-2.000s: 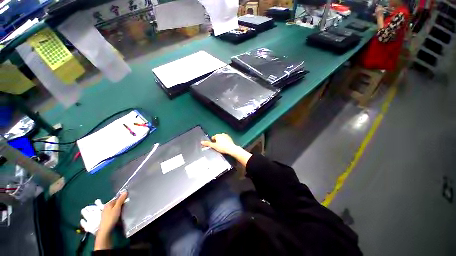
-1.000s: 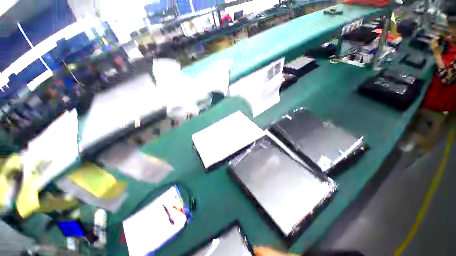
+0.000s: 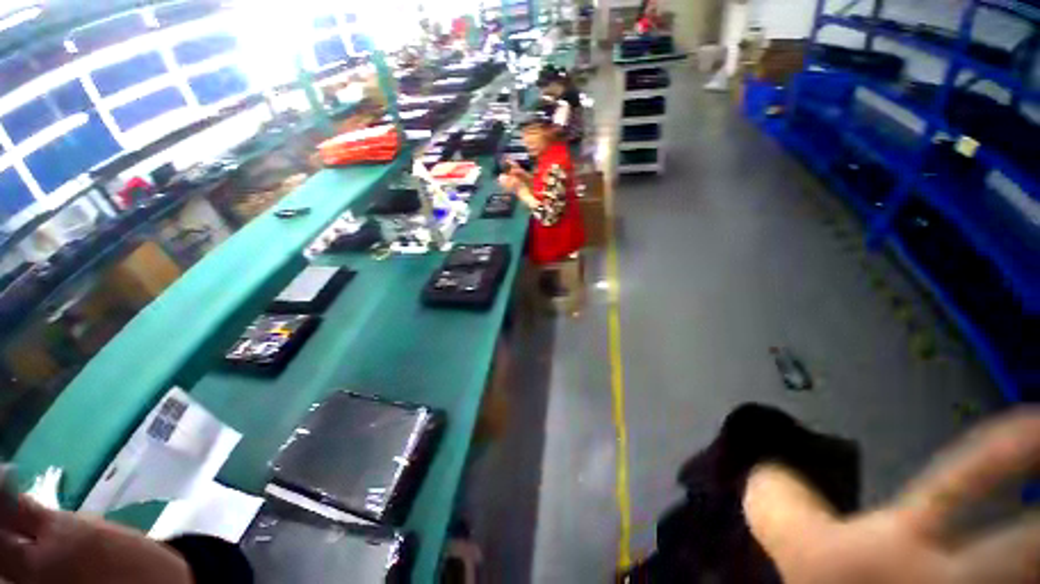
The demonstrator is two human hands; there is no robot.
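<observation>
My left hand (image 3: 80, 550) is at the bottom left edge, blurred, cut off and close to the camera; its grip cannot be told. My right hand (image 3: 912, 519) is large and blurred at the bottom right, with the fingers apart and nothing seen in it. Nearest on the bench are a dark laptop stack in shiny clear film (image 3: 359, 451) and a second film-covered dark laptop (image 3: 319, 550), cut off by the bottom edge. Neither hand is seen touching them.
Hanging white papers (image 3: 171, 456) are at the lower left. More dark laptops (image 3: 468, 274) lie along the green bench (image 3: 388, 325). A person in red (image 3: 555, 205) is at its far edge. Blue racks (image 3: 935, 171) stand right; a yellow line (image 3: 617, 376) marks the floor.
The view has swung up and right, along the bench and aisle. The clipboard and the laptop previously under my hands are out of view. Both hands are now raised near the camera.
</observation>
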